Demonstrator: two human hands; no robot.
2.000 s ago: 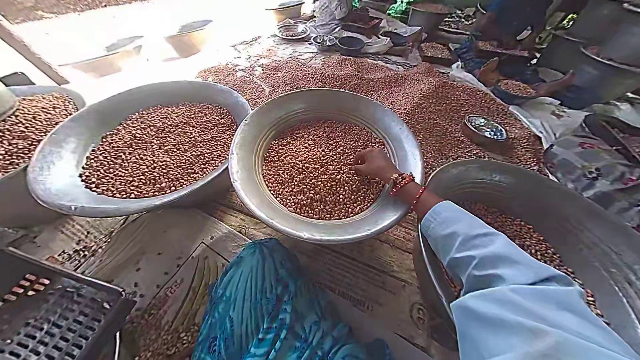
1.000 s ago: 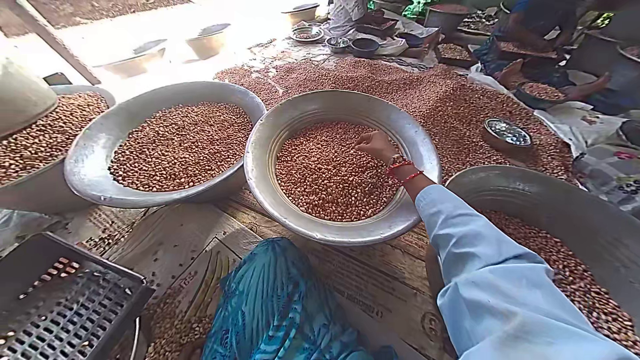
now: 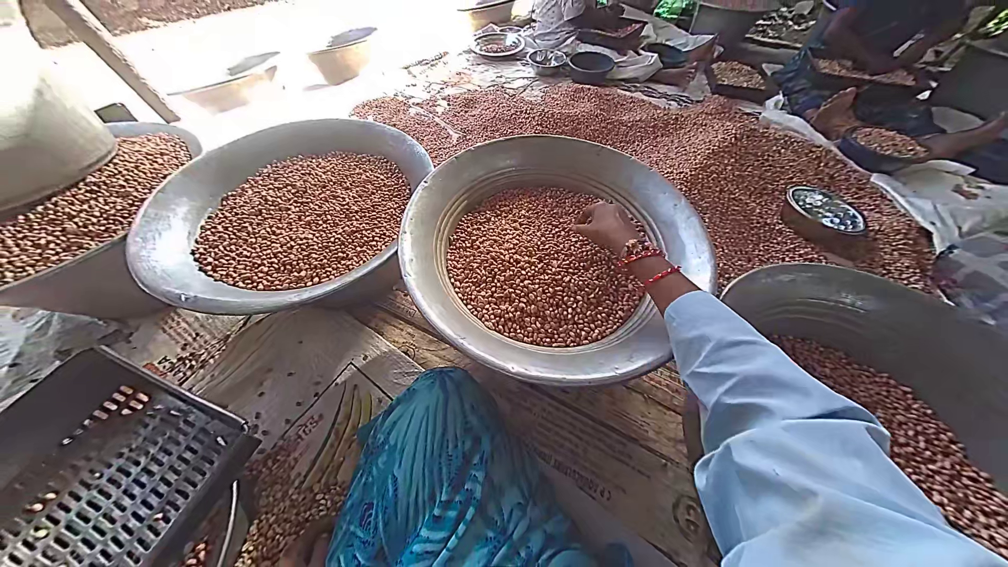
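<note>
My right hand (image 3: 608, 227), with red bands at the wrist and a light blue sleeve, is over the reddish-brown seeds or nuts (image 3: 535, 276) in the middle metal basin (image 3: 551, 370). Its fingers are bent down and touch the upper right of the heap; whether they pinch a piece is hidden. My left hand is not clearly seen; a small patch of skin shows at the bottom edge, left of the blue patterned cloth (image 3: 441, 472) over my knee. A second metal basin (image 3: 157, 236), also filled, stands to the left, and a deeper one (image 3: 835, 299) to the right.
A large heap of the same pieces (image 3: 709, 157) spreads behind the basins, with a round tin (image 3: 827, 213) on it. A black slotted crate (image 3: 118, 472) stands at the lower left. Small bowls (image 3: 591, 67) are at the back. Other people sit at the upper right.
My right hand has moved from the right side of the heap in the middle basin towards its upper part, and its fingers stay over the pieces. The view has shifted slightly left.
</note>
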